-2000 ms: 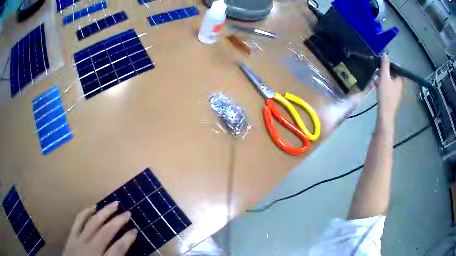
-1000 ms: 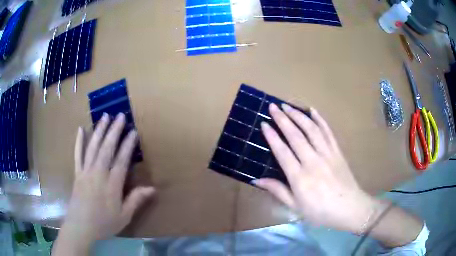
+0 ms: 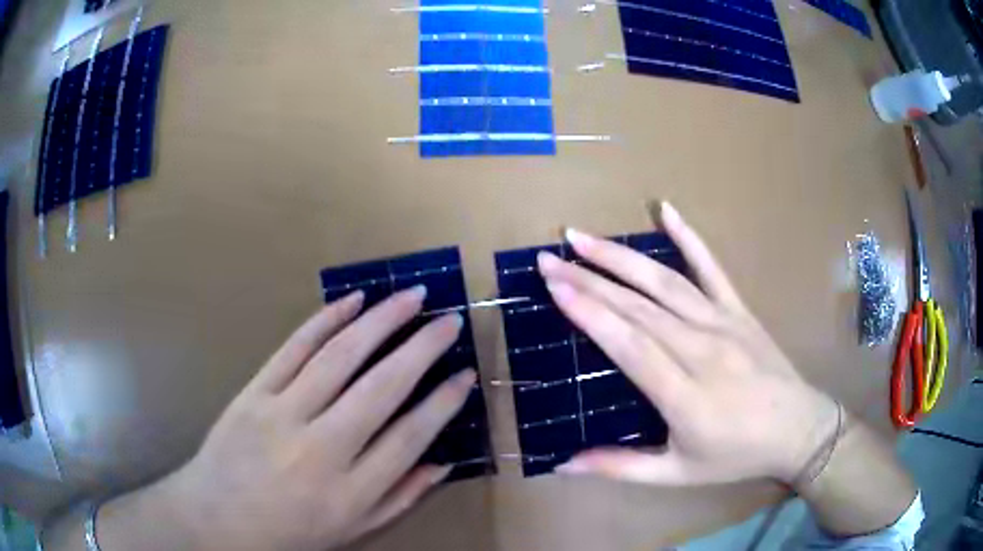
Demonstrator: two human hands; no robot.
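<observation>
Two dark navy solar cell pieces lie side by side on the tan bench, with a narrow gap between them. My left hand (image 3: 345, 414) lies over the left cell piece (image 3: 426, 266), fingers spread and holding it down. My right hand (image 3: 690, 366) lies over the right cell piece (image 3: 544, 350), its thumb near the lower edge. Silvery ribbon (image 3: 496, 302) crosses the gap near the top, with further strips lower down. My hands hide much of both pieces.
A bright blue cell (image 3: 485, 86) with protruding ribbons lies beyond my hands. Dark cells lie upper left (image 3: 102, 124) and upper right (image 3: 706, 43). Ribbon bits (image 3: 875, 288), orange-red and yellow scissors (image 3: 911, 361) and a white bottle (image 3: 908, 97) lie at the right.
My right hand has come from the dark stand onto the right cell. My left hand has moved to the left piece. Both pieces now sit closer together, with edges nearly parallel.
</observation>
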